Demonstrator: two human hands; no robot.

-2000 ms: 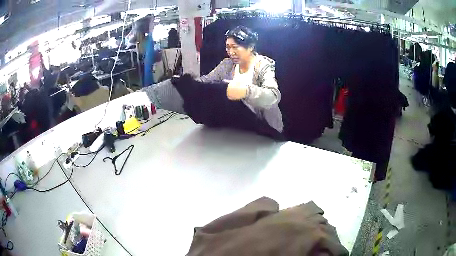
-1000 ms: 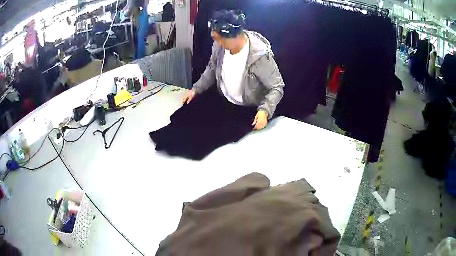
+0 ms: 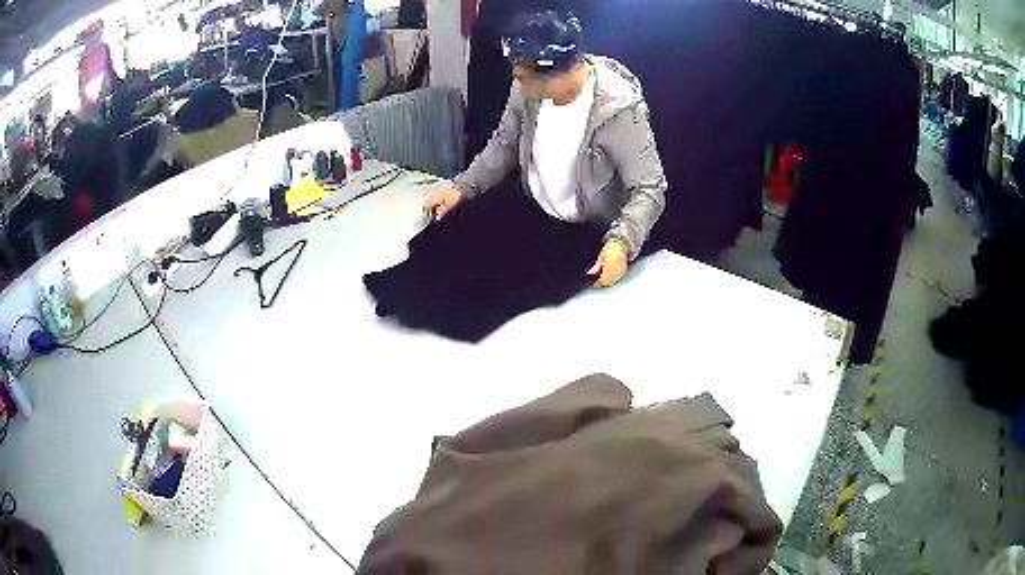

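A brown coat (image 3: 584,494) lies heaped on the near edge of the white table (image 3: 371,388), cut off by the bottom of the picture. Its cloth is folded over itself, and no buttons or cuff show. Neither of my hands is in view. Whether they touch the part of the coat below the picture's edge cannot be seen.
A worker in a grey jacket (image 3: 629,146) stands across the table, both hands at a dark garment (image 3: 483,270) spread flat. A white tool basket (image 3: 191,483) stands at the left. A black hanger (image 3: 270,273) and cords lie farther back. Dark garments (image 3: 697,124) hang behind.
The worker has lowered the dark garment from the air and laid it flat on the table. More of the brown coat shows than in the earliest frame. The view has shifted slightly.
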